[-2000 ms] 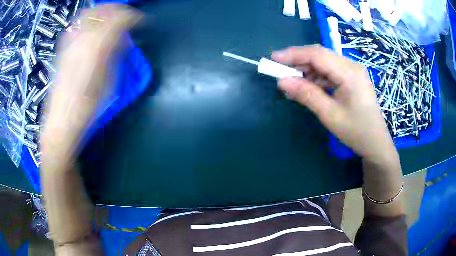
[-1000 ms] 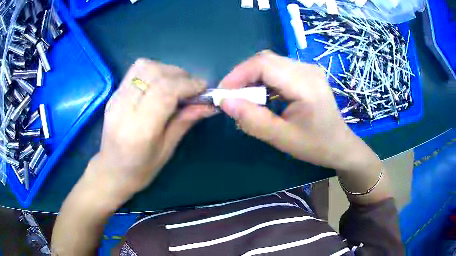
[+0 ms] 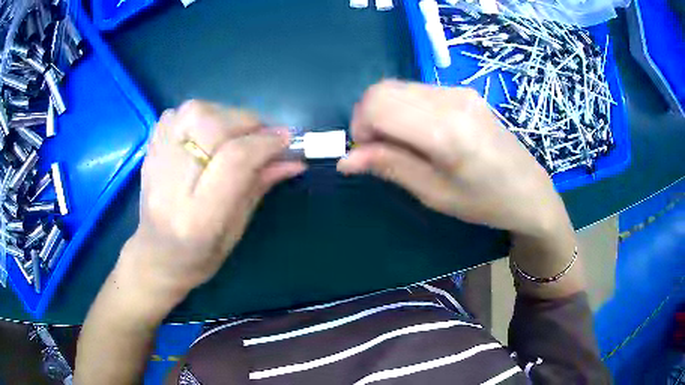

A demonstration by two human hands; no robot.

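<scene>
A white plastic sleeve [image 3: 325,144] lies level between my two hands over the green bench top. A bit of shiny metal tube [image 3: 296,143] shows at its left end. My left hand [image 3: 214,177] pinches the tube with thumb and fingers, which hide most of it. My right hand [image 3: 443,154] is at the sleeve's right end, slightly blurred. Its thumb and fingertips are around a small dark and yellowish bit there; most of what they hold is hidden.
A blue tray [image 3: 101,143] of short silver tubes is at the left. Another blue tray [image 3: 589,177] of thin rods is at the right, with white sleeves and clear plastic at its back. Blue tray edges show at the far left and far right. The green bench top [image 3: 248,60] lies between.
My left hand went from the left tray to meet my right hand. Since one second ago, my right fingers slid right off the sleeve's middle to its right end, baring the sleeve.
</scene>
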